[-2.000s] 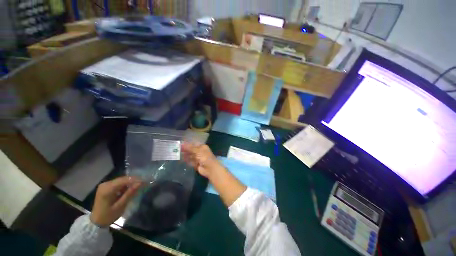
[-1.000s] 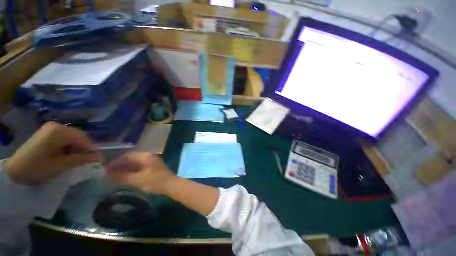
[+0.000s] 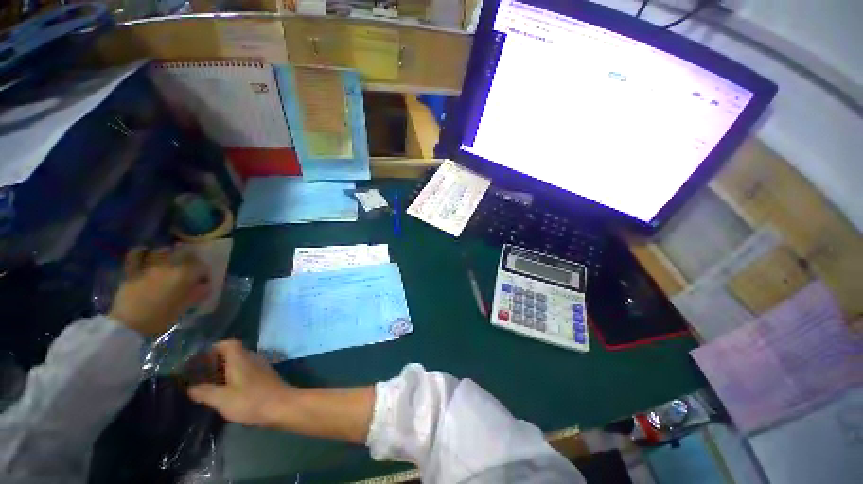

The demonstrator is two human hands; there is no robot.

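Note:
A clear, shiny plastic bag, crumpled and blurred, lies at the left front of the dark green desktop. My left hand has curled fingers at the bag's upper part. My right hand grips its lower part, thumb and fingers close together. A dark area shows in and below the bag; the black ring's outline is not clear. The bag's label is not visible. A light-blue form with a round stamp lies flat right of the hands, partly over a white slip.
A calculator, pen, keyboard and mouse pad are at right. A written card leans on the keyboard below the monitor. A tape roll, calendar and blue sheets stand or lie at back left.
The view has swung right and down. The bag, earlier held up with its label and black ring showing, is now low at the desk's left front. Both hands have moved down with it.

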